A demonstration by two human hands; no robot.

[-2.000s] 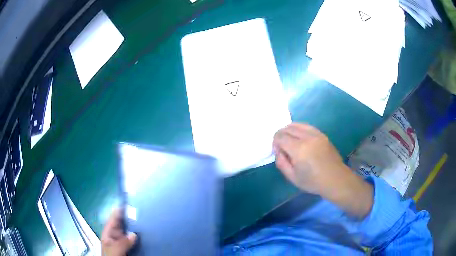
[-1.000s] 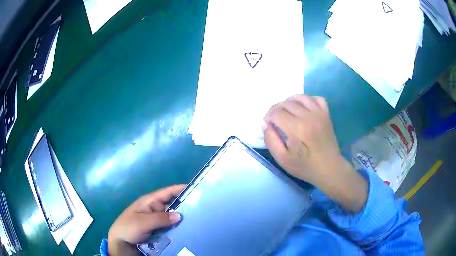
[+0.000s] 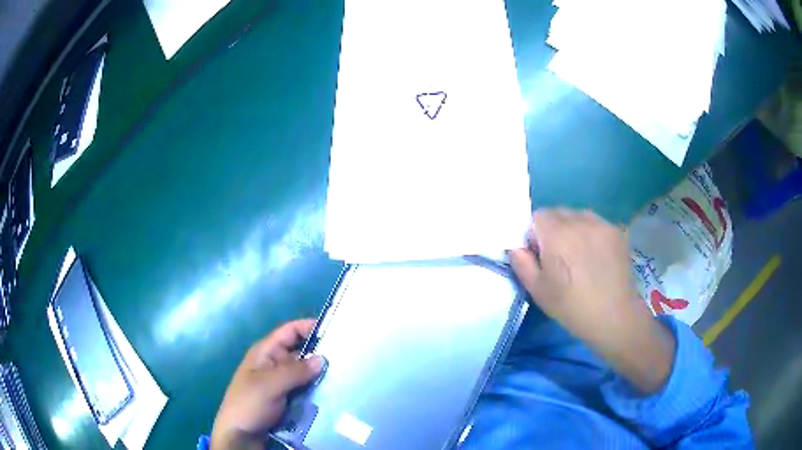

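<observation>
A white protective sleeve (image 3: 431, 176) with a black triangle mark lies in front of me, its open short end towards me. A silvery blue-grey panel (image 3: 409, 343) with a dark edge meets that end; its far edge is at or just inside the opening. My left hand (image 3: 273, 378) grips the panel's left edge, thumb on top. My right hand (image 3: 585, 281) pinches the sleeve's near right corner, beside the panel's far right corner. A small white label (image 3: 353, 429) shows on the panel's near part.
A fanned sleeve stack (image 3: 646, 70) lies at upper right. A framed panel (image 3: 92, 352) on white sheets is at lower left. Dark panels on sleeves (image 3: 79, 110) line the left. A panel stack (image 3: 18, 413) is at the lower left corner. A printed white bag (image 3: 681, 246) is at right.
The panel has swung from tilted to nearly in line with the sleeve, and its far edge now meets the opening. My right hand has moved right and slightly down to the sleeve's corner.
</observation>
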